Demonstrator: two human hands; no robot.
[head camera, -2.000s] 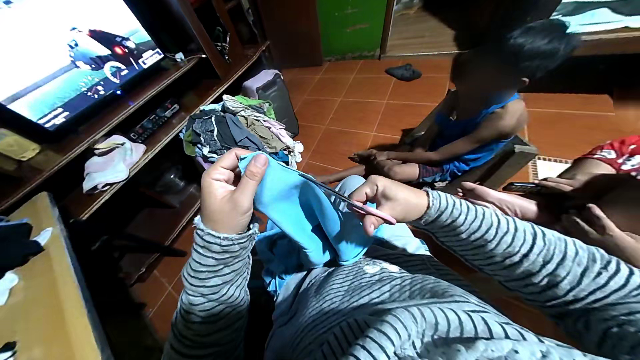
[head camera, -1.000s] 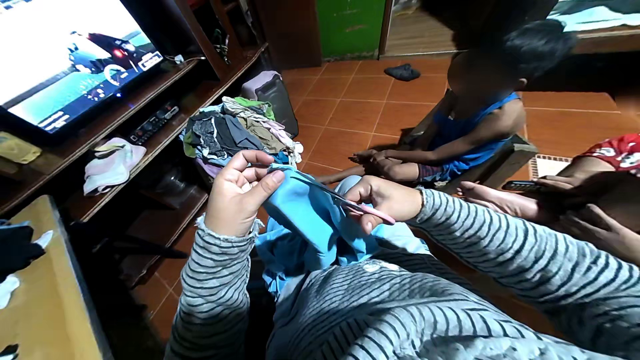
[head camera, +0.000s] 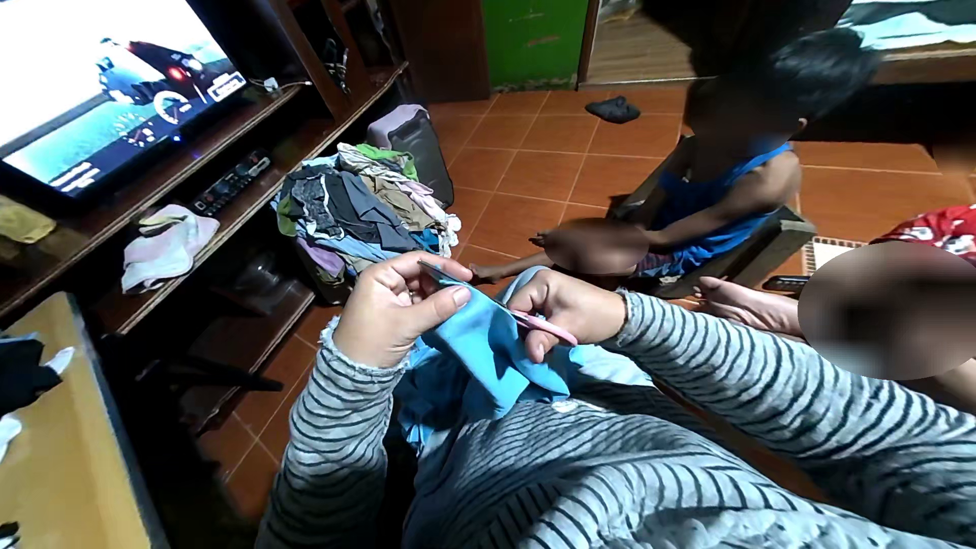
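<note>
Light blue cloth (head camera: 488, 343) hangs between my hands and drapes down over my lap. My left hand (head camera: 393, 309) pinches its upper edge between thumb and fingers. Scissors with pink handles (head camera: 545, 328) are in my right hand (head camera: 568, 305), and their blades run along the top edge of the cloth toward my left fingertips. My right thumb and fingers close around the handle loops. The cloth partly covers the blades, so I cannot tell how far apart they are. More blue fabric (head camera: 435, 393) lies bunched below, against my striped shirt.
A heap of clothes (head camera: 358, 206) stands before a dark case (head camera: 427, 149). At left are a wooden shelf (head camera: 305, 137) with a lit television (head camera: 114, 84), and a yellowish table (head camera: 69, 457). Two people sit at right, one in a blue top (head camera: 709, 206). A dark cloth (head camera: 614, 110) lies on the tiled floor.
My left hand has shifted slightly along the cloth's upper edge and changed its pinch, its fingers now more extended toward the scissors. My right hand stays at nearly the same spot with the scissors.
</note>
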